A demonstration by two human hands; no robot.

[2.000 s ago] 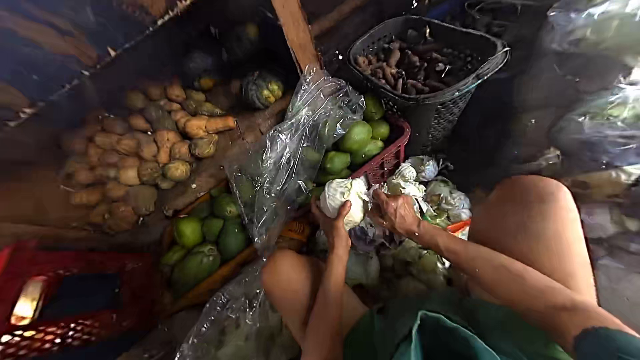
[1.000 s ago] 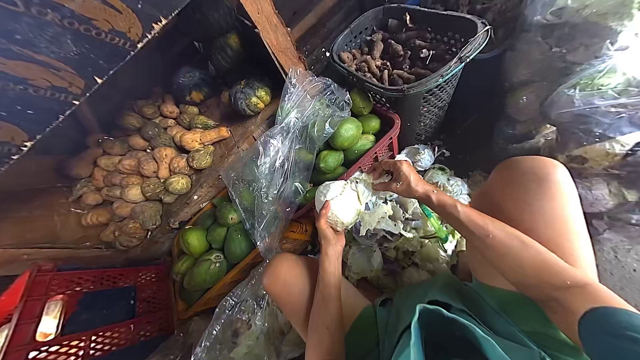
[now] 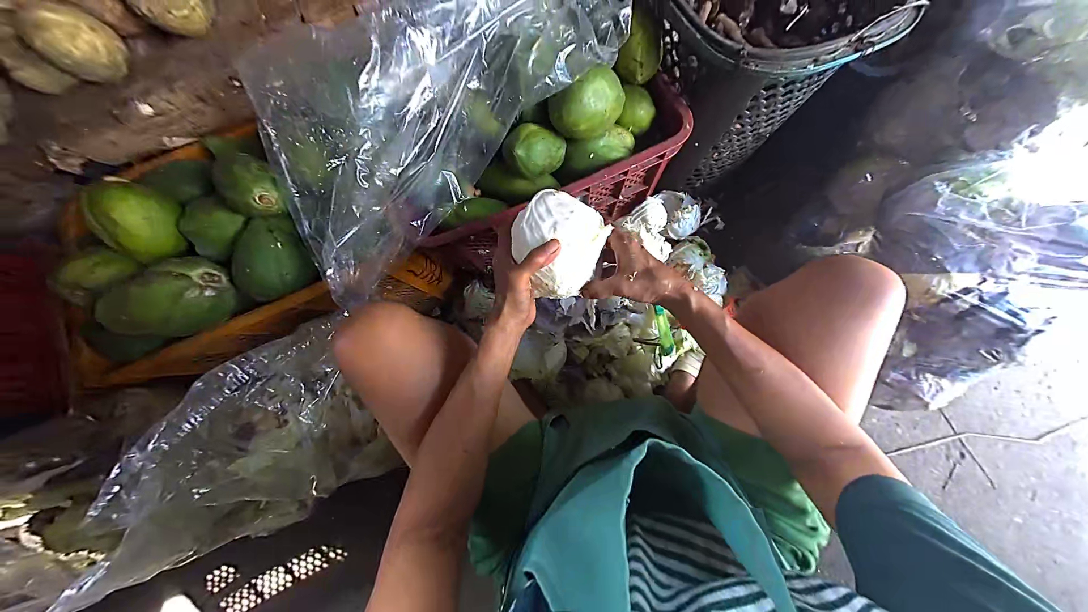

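Observation:
My left hand (image 3: 517, 276) holds a pale, peeled cabbage head (image 3: 561, 242) from its left side, with the thumb over its front. At the cabbage's right edge is my right hand (image 3: 633, 270), fingers spread and curved; whether they touch it is hard to tell. Under both hands lies a heap of loose cabbage leaves (image 3: 608, 357), with a green-handled tool or object (image 3: 664, 331) on it. Several whitish cabbage heads (image 3: 680, 214) sit just beyond my right hand.
Green papayas fill a red plastic crate (image 3: 633, 183) ahead and a yellow crate (image 3: 212, 348) at left. Clear plastic sheeting (image 3: 357, 144) drapes between them. A dark perforated basket (image 3: 748, 102) stands behind. Filled plastic bags (image 3: 977, 229) are at right, and a leaf-filled bag (image 3: 255, 442) lies lower left.
The view has tilted down and come closer. My right hand, at the cabbage's upper right a second ago, is now lower beside its right edge. My left hand keeps hold of the cabbage.

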